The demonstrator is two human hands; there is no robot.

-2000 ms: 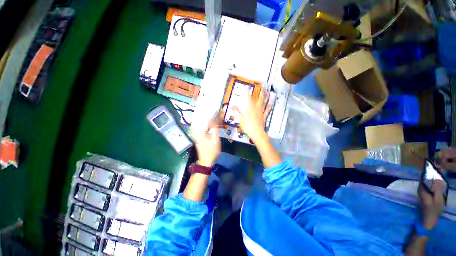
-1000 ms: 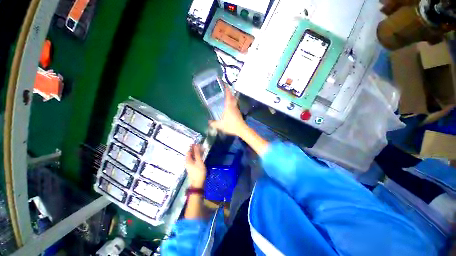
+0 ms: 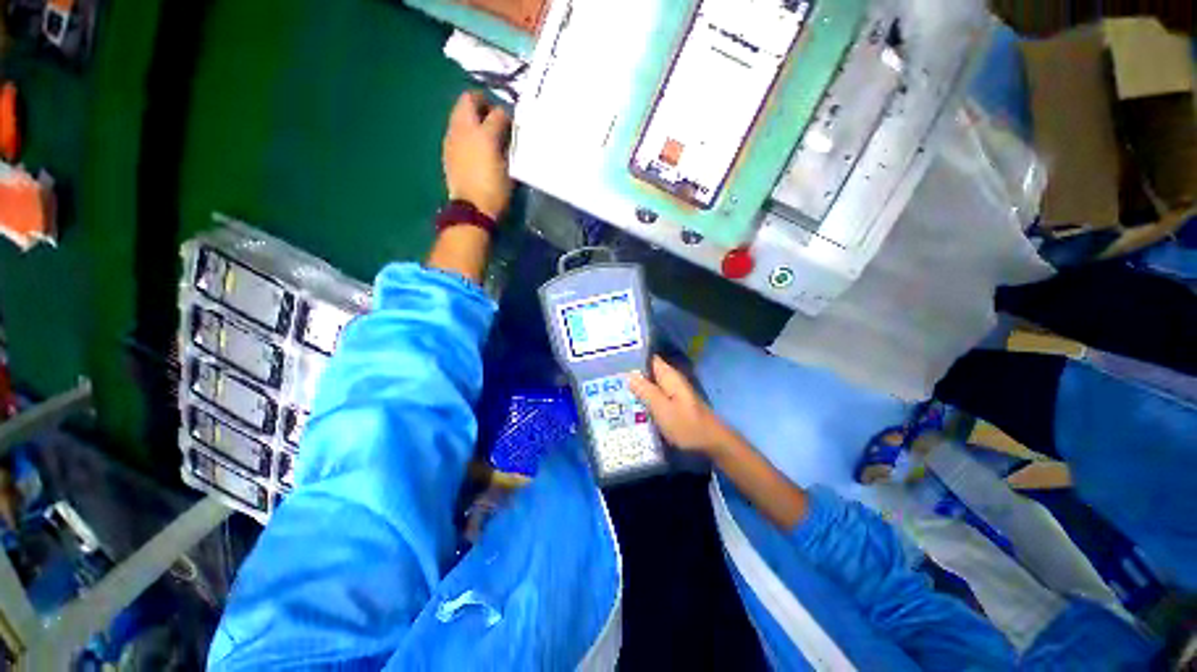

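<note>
A grey handheld tester (image 3: 605,370) with a lit colour screen and a keypad is upright in front of my lap. My right hand (image 3: 675,404) holds it at its lower right side, thumb by the keys. My left hand (image 3: 475,158) is at the bench edge beside the press machine, below the white cable; its fingers are curled and partly hidden, so I cannot tell if it holds anything. A white phone-shaped unit (image 3: 719,95) with a dark rim and an orange square lies in the pale green nest (image 3: 635,142) on the machine.
The white press machine (image 3: 578,125) has a red button (image 3: 736,263) at its front. A clear blister tray (image 3: 299,263) of phone parts lies on the green bench (image 3: 355,145). A blue basket (image 3: 532,433) is below. Cartons (image 3: 1155,118) and another person's leg (image 3: 1129,433) are at right.
The tester has come off the bench and is now in my right hand over my lap. My left hand has moved from the blister tray up to the machine's side. The orange fixture left the nest.
</note>
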